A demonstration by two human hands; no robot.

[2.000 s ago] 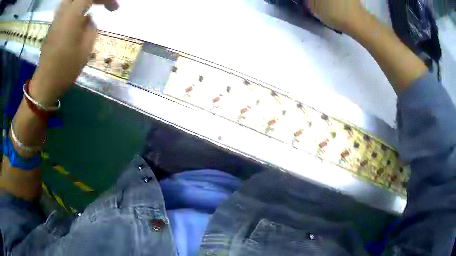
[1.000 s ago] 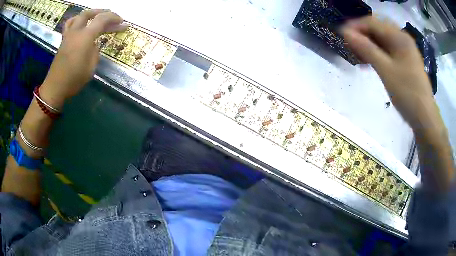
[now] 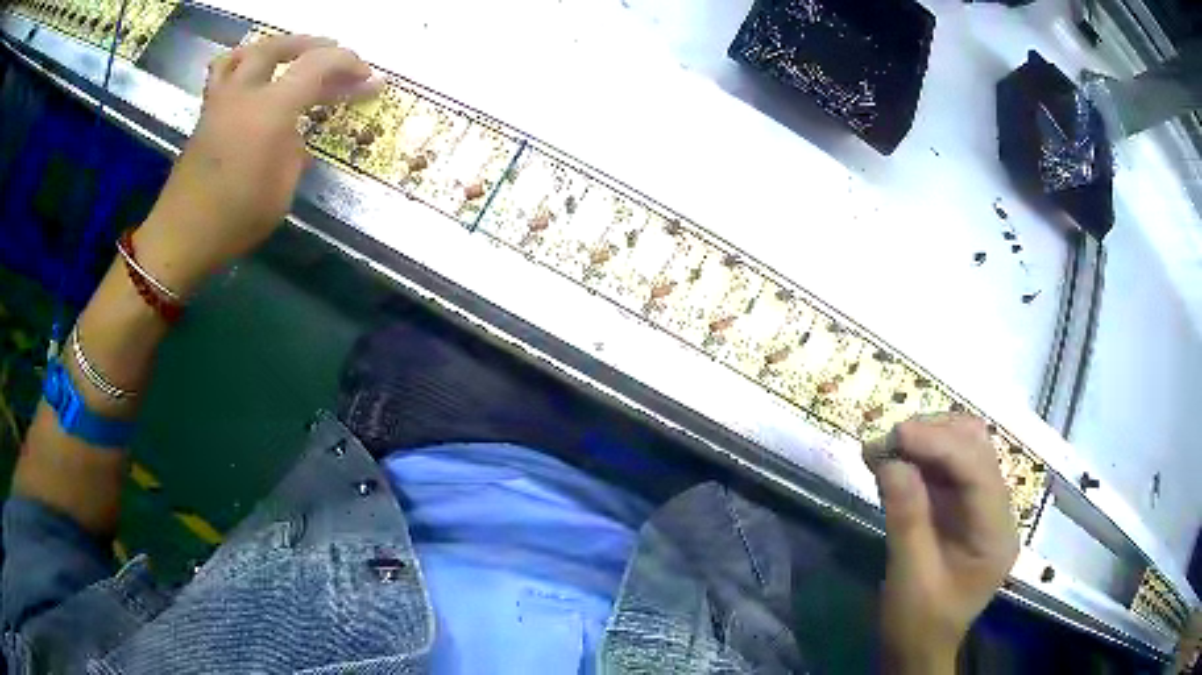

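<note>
A long yellow-tan PCB panel [image 3: 712, 303] lies in the track, with reddish-brown and dark components along it. A second panel [image 3: 429, 148] meets its left end at a dark line. My left hand [image 3: 270, 139] is over the left panel, fingers bent and fingertips near its far edge; whether it grips anything is unclear. My right hand [image 3: 946, 521] is over the right part of the long panel, thumb and fingertips together at its near edge. Any part between them is too small to tell.
A black component bin [image 3: 837, 59] with small leaded parts stands beyond the panels. A second black bin [image 3: 1055, 145] with clear plastic is farther right. Loose dark components [image 3: 1008, 237] lie near it. The metal conveyor rail [image 3: 580, 336] runs along the near side. Another panel shows at the lower right corner.
My right hand has moved from near the black bin down to the long panel. The gap between the two panels has closed. My left hand stays on the left panel and has shifted slightly right.
</note>
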